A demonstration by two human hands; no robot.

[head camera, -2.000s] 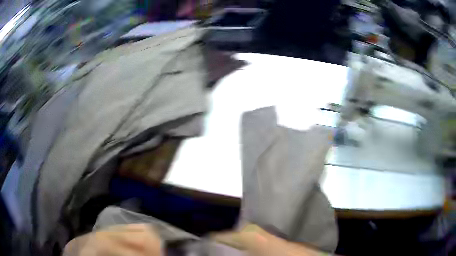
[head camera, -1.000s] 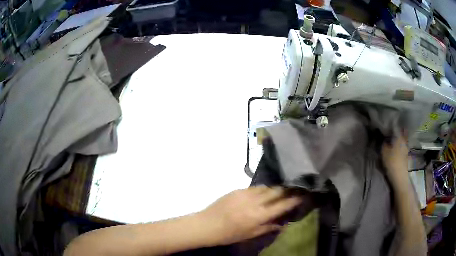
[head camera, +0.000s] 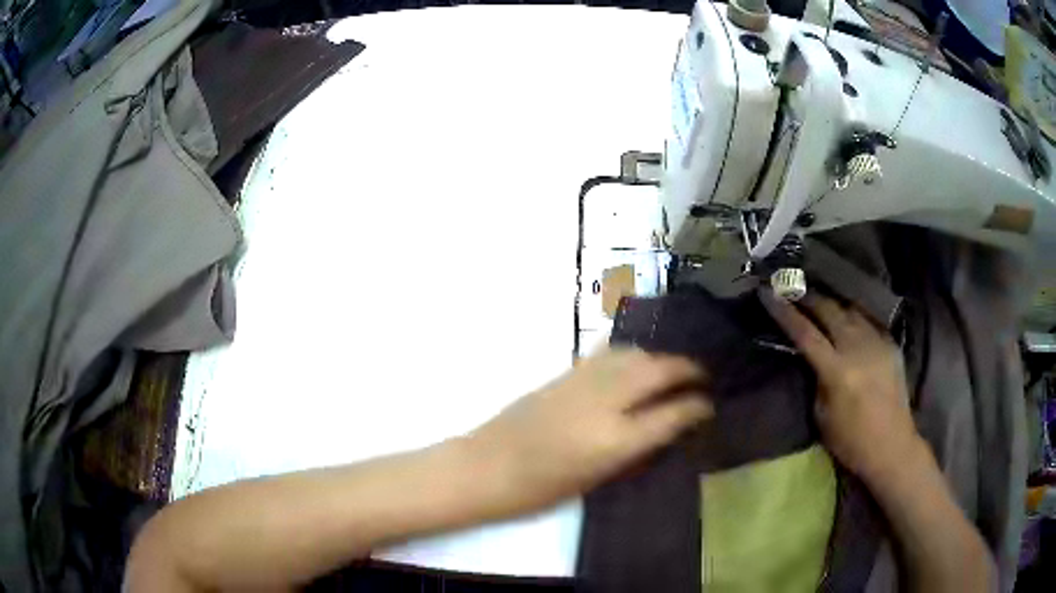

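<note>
Dark brown cloth [head camera: 643,498] lies on the machine bed and hangs over the table's front edge, its upper end at the presser foot area. A yellow-green patch [head camera: 768,521] shows on it. Taupe garment cloth [head camera: 967,382] is bunched to the right, under the machine arm. My left hand [head camera: 614,411] lies on the brown cloth, slightly blurred; whether it grips is unclear. My right hand [head camera: 851,376] is on the cloth just right of the needle area, fingertips near the foot. The needle point is hidden.
The white sewing machine [head camera: 741,127] stands at upper right, with a ribbed dial [head camera: 790,284] low on its head. A tan tape piece [head camera: 618,290] is on the plate left of the needle. Waiting taupe garments [head camera: 104,255] hang at left, beside dark brown cloth [head camera: 266,87] on the white table [head camera: 440,232].
The garment has come from in front of me onto the machine bed. The brown cloth now lies flatter at the foot. My right hand has moved left, from under the machine arm to the needle area.
</note>
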